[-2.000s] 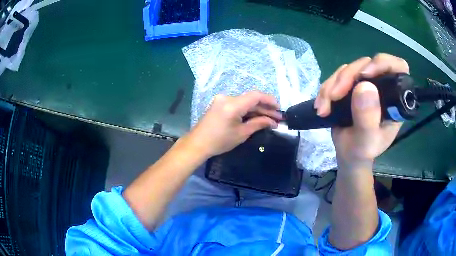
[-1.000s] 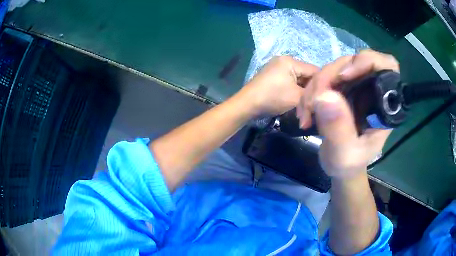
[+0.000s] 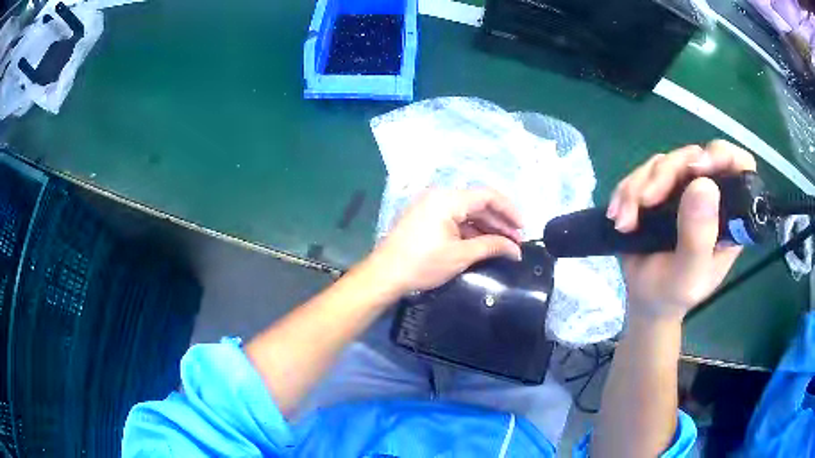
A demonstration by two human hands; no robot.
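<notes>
A glossy black housing (image 3: 474,326) lies partly on bubble wrap (image 3: 483,148) at the bench edge, over my lap, with a bright centre dot and vent slots at its left. My right hand (image 3: 684,224) is closed around the black electric screwdriver (image 3: 617,231), held nearly level with its tip pointing left. My left hand (image 3: 447,234) is over the housing's upper edge, thumb and fingers pinched together at the screwdriver's tip. Whatever is between those fingertips is too small to make out.
A blue parts bin (image 3: 360,88) with dark contents stands beyond the wrap. A large black box (image 3: 590,45) is at the back. A black bracket (image 3: 55,49) lies on white wrapping at the far left. Dark crates (image 3: 98,313) stand lower left. A blue sleeve (image 3: 786,402) shows at the right edge.
The view swung right and then back. My right hand has moved the screwdriver back rightward from over the housing. My left fingers are again at its tip, and more of the housing's back shows.
</notes>
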